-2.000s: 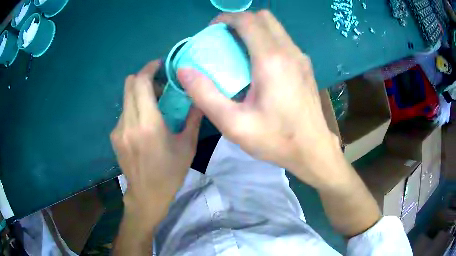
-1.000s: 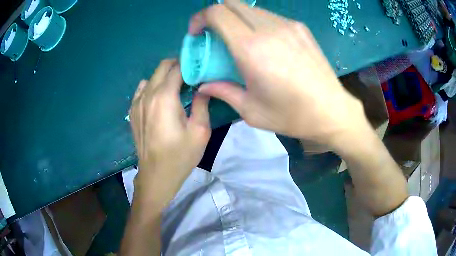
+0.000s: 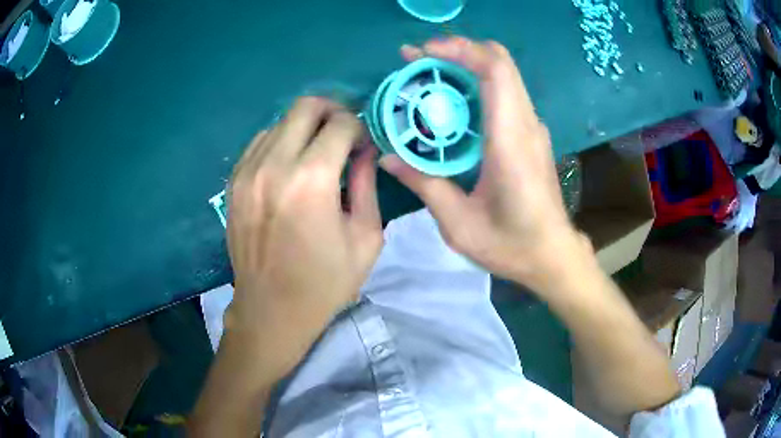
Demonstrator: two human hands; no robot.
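A teal cup-shaped motor holder (image 3: 401,137) has its spoked, wheel-like end and round hub facing me. My right hand (image 3: 505,162) grips it around its right side, thumb below and fingers above. My left hand (image 3: 300,188) is just left of it, fingers curled and blurred, with its fingertips close to the holder's left rim. A faint teal blur shows behind the left fingers. Whether my left hand holds anything is hidden.
Teal cups with white inside (image 3: 86,34) stand at the upper left, thin dark wires trailing. Another cup (image 3: 432,8) is cut off at the top. Tiny pale-teal pieces (image 3: 599,38) lie upper right. Open cardboard boxes (image 3: 612,205) and a red item (image 3: 724,192) are beyond the table's right edge.
The teal piece in my right hand has moved right and turned, from its open mouth showing to its spoked end showing. My left hand has shifted slightly right, its fingers more curled.
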